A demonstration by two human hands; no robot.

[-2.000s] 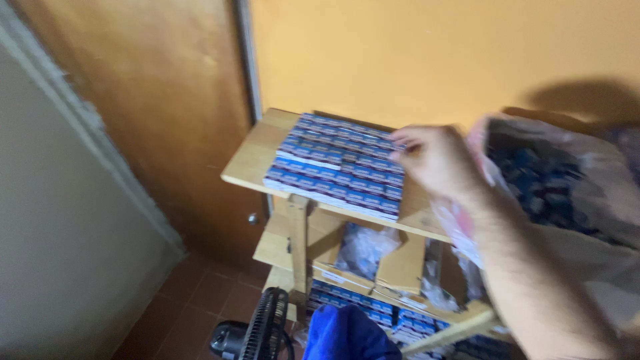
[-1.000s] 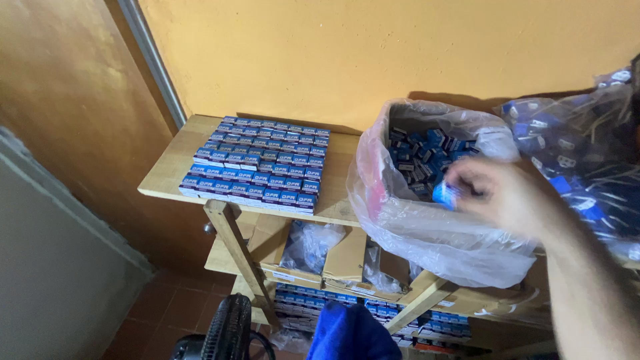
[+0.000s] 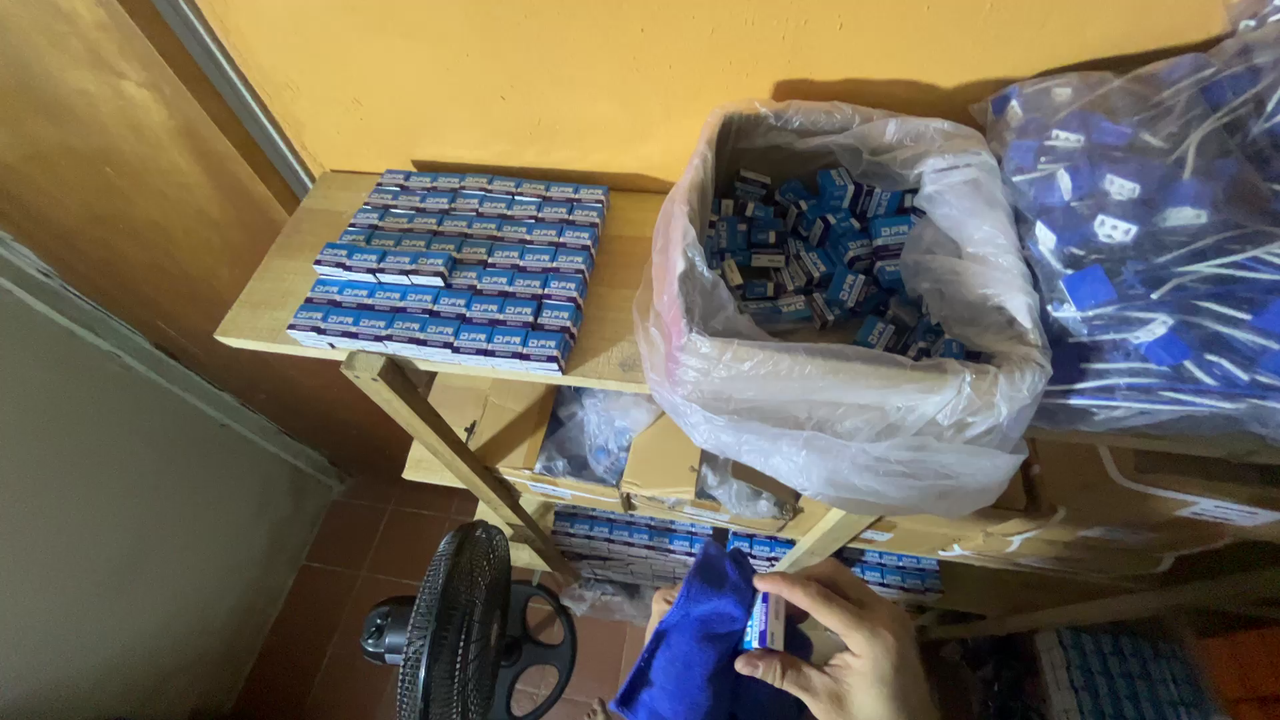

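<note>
Between its thumb and fingers, my right hand (image 3: pixel 840 640) grips a small blue and white cardboard box (image 3: pixel 766 620) at the lower middle. The box is against a blue cloth (image 3: pixel 690 630). Of my left hand (image 3: pixel 662 603) only a small part shows behind the cloth; its fingers are mostly hidden, so its hold is unclear. Above, a carton lined with a clear plastic bag (image 3: pixel 850 390) holds many loose small blue boxes (image 3: pixel 800 250). Left of it, rows of like boxes (image 3: pixel 450 270) are stacked on the wooden shelf (image 3: pixel 625 300), with a partial upper layer.
A black fan (image 3: pixel 455 620) stands at the lower left. Plastic bags of blue and white parts with pale wires (image 3: pixel 1140 250) lie at the right. Open cartons (image 3: pixel 665 465) and more stacked blue boxes (image 3: pixel 635 535) fill the lower shelves. A wooden brace (image 3: pixel 460 460) slants below the shelf edge.
My right hand has moved from the stacked rows to the lined carton, then down to the blue cloth with a small box. Part of my left hand now shows.
</note>
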